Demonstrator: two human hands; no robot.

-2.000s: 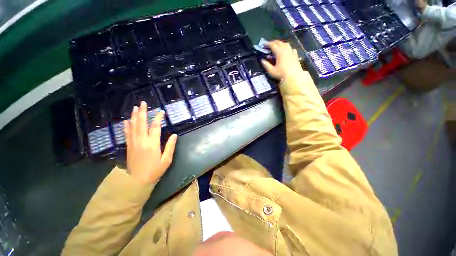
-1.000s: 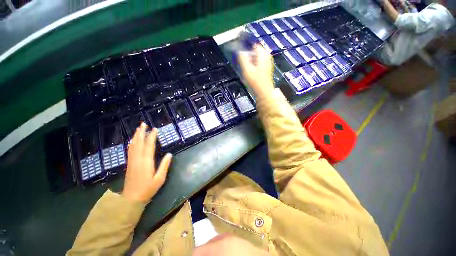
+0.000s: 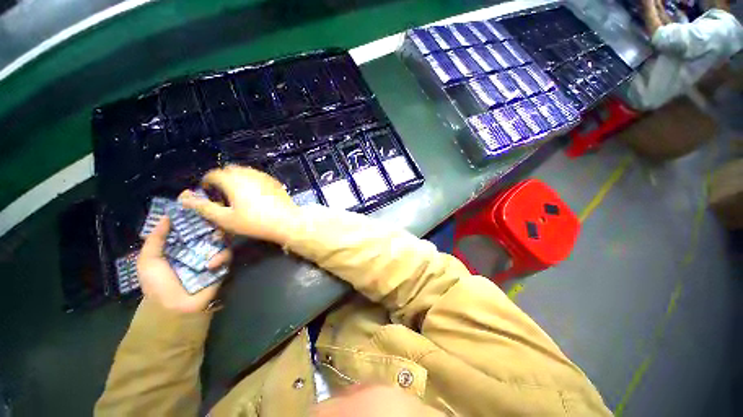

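Note:
My left hand [image 3: 169,273] holds several overlapping keypads [image 3: 189,238], blue-grey with small keys, above the near left part of the black housing tray [image 3: 252,110]. My right hand [image 3: 236,199] is at the upper right edge of these keypads, its fingertips touching them; whether it grips one is hard to tell. Front housings [image 3: 354,159] lie in the tray's near row, with pale keypads seated in their lower ends. My hands and right sleeve hide the middle of that row.
A clear tray packed with blue-white keypads [image 3: 489,81] lies at the right, with a dark filled tray [image 3: 562,49] beyond it. A black phone-like piece [image 3: 80,256] lies left of the housing tray. A red stool [image 3: 538,224] stands below the bench edge. Another person's sleeve [image 3: 692,49] shows at upper right.
My right hand has come from near the keypad tray to my left hand. My left hand has lifted off the housing tray, turned up, and now holds several keypads.

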